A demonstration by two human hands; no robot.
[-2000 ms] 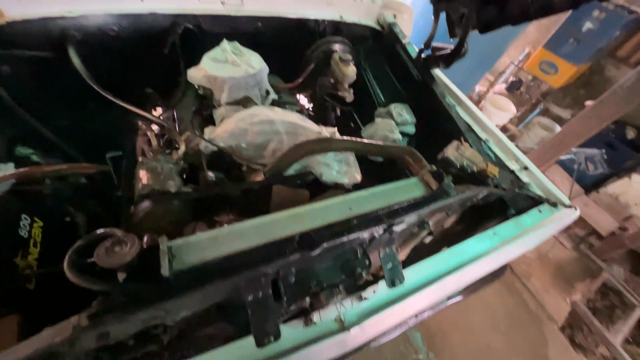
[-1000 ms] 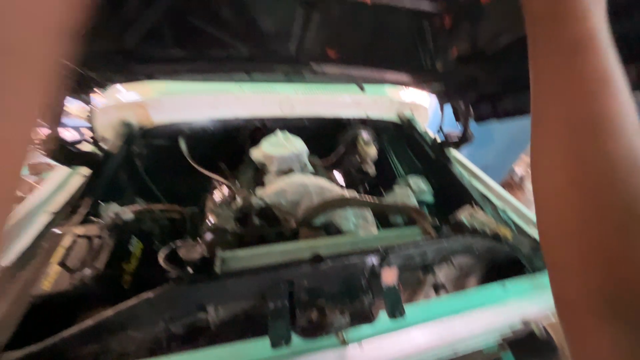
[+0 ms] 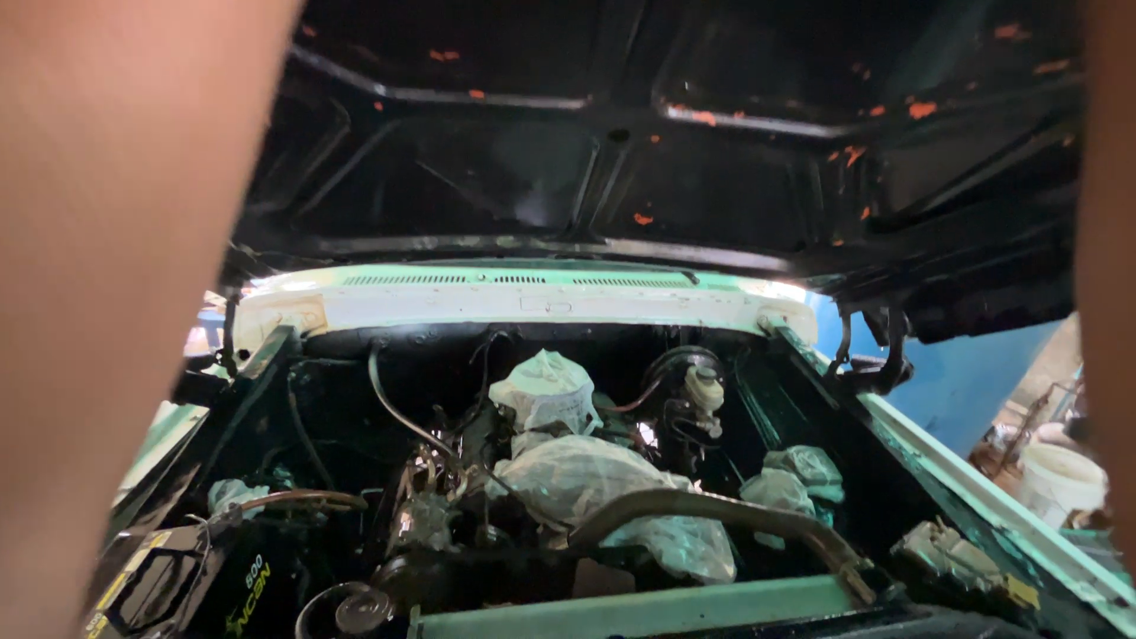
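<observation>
Both of my forearms reach up past the top of the view, one along the left edge and one along the right; neither hand shows. Between them the black underside of a raised car hood (image 3: 532, 169), flecked with orange spots, spans the upper half. Below lies the engine bay, where plastic wrap covers the engine's middle (image 3: 586, 479) and a wrapped round part (image 3: 546, 390) stands behind it. A dark radiator hose (image 3: 710, 506) curves toward the pale green radiator top (image 3: 639, 608). What my hands touch is hidden.
A black car battery (image 3: 204, 577) sits at lower left. The brake fluid reservoir (image 3: 704, 388) is at the rear right of the bay. Hood hinges (image 3: 874, 351) flank the white and green cowl (image 3: 532, 302). A white bucket (image 3: 1061, 479) stands beyond the right fender (image 3: 994, 515).
The view has tilted up. My forearms, absent two seconds ago, are raised at both sides, and the hood's underside now fills the top of the view.
</observation>
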